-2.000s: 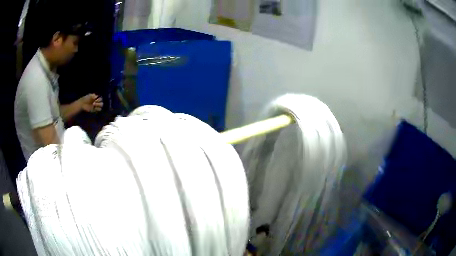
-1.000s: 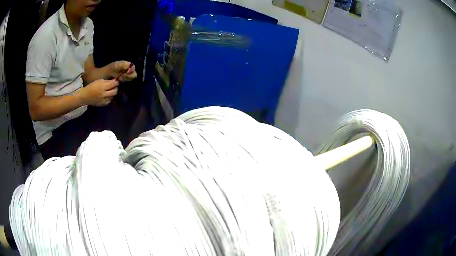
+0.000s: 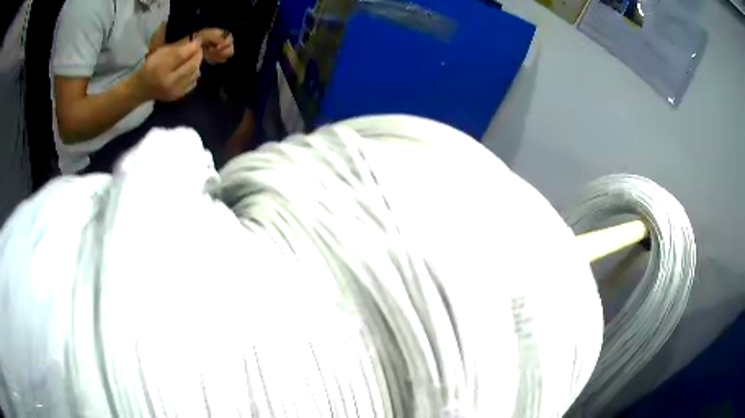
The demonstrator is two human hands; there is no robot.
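Neither my left hand nor my right hand is in view. Thick skeins of white cable (image 3: 327, 302) hang right in front of me and fill the lower left and middle of the picture. They look overexposed in places. A cream rack tube (image 3: 611, 242) comes out of their right side. A thinner skein of white cable (image 3: 676, 253) hangs at the tube's far end.
A person in a white shirt (image 3: 90, 37) is at the upper left, head out of the picture, both hands (image 3: 176, 69) raised close together. A blue panel (image 3: 425, 69) stands behind the skeins. Papers in a clear sleeve (image 3: 649, 45) are on the grey wall (image 3: 564, 131). Something dark blue (image 3: 702, 380) is at the lower right.
The view has moved closer to the white skeins, which now fill more of the picture. The person and the blue panel have shifted up, and the person's head has left the picture.
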